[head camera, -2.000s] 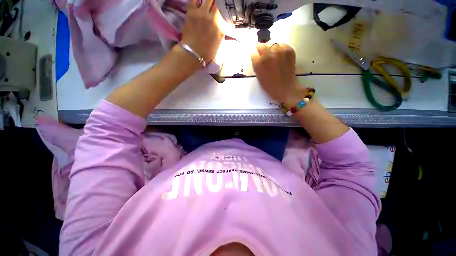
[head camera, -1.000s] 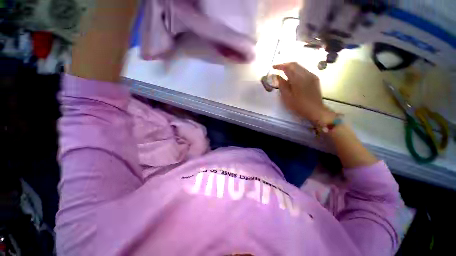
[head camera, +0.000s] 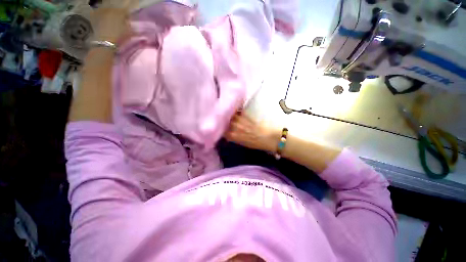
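The soft pink garment (head camera: 189, 71) lies bunched over the table's front edge, left of the sewing machine, and hangs down to the lap. My right hand (head camera: 245, 130) is at the garment's right side with its fingers on the cloth; whether they grip it is hidden. My left hand (head camera: 115, 13) is blurred near the top left, at the garment's far left part; its fingers cannot be made out. The white sewing machine head (head camera: 398, 56) with a blue stripe stands at the upper right, its needle area away from both hands.
Scissors with green handles (head camera: 433, 156) and a yellow-handled pair (head camera: 445, 140) lie right of the needle area. A black looped item (head camera: 403, 84) is behind them. An off-white machine with a round dial (head camera: 76, 29) stands far left. The table's grey edge (head camera: 409, 179) runs at lower right.
The garment has come left and towards the body, over the table edge. My right hand has moved left from near the needle to the cloth. The view has turned left.
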